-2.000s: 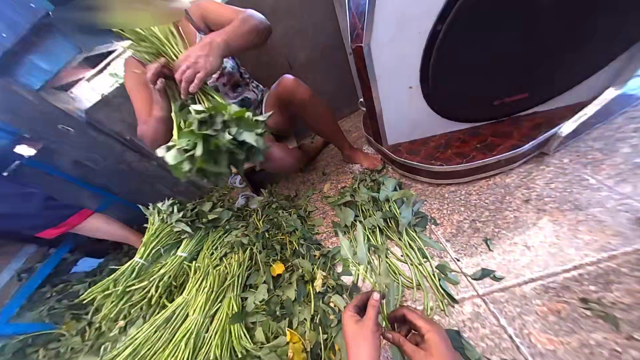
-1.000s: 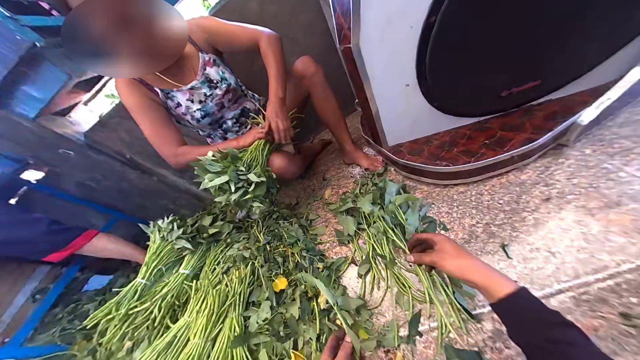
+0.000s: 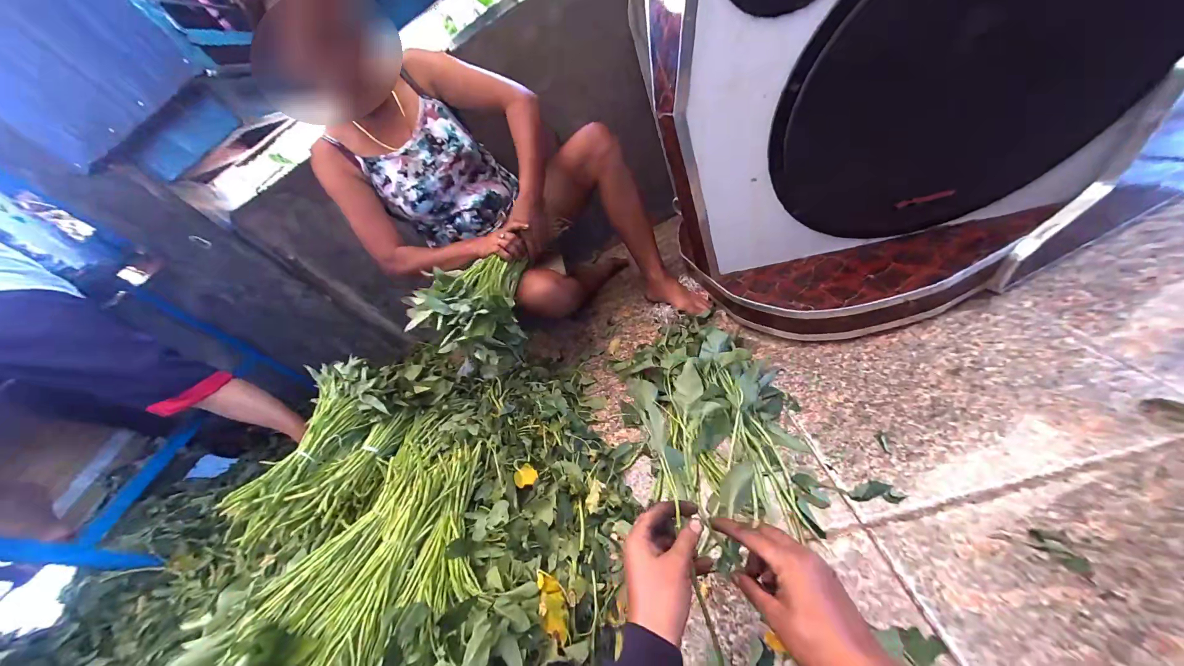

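Note:
My left hand (image 3: pixel 664 555) pinches a leafy green stem (image 3: pixel 703 606) between thumb and fingers at the bottom centre. Close on its right, my right hand (image 3: pixel 786 578) has its fingers at the same stem's leaves. Just beyond both hands a loose pile of leafy stems (image 3: pixel 731 407) lies on the floor. To the left lie long bundles of green stems (image 3: pixel 370 546), some tied with a pale band, beside a heap of loose leaves (image 3: pixel 527 462) with a few yellow ones.
A person (image 3: pixel 444 176) sits against the wall, both hands around a bunch of leafy stems (image 3: pixel 476 310). Another person's leg (image 3: pixel 250 407) shows at the left by a blue metal frame (image 3: pixel 139 481). A large speaker cabinet (image 3: pixel 731 157) stands at the upper right on the speckled floor (image 3: pixel 1017 388).
My right hand has moved from the loose pile back beside my left hand, which has moved right with a stem. The seated person's bunch has been lowered since two seconds ago.

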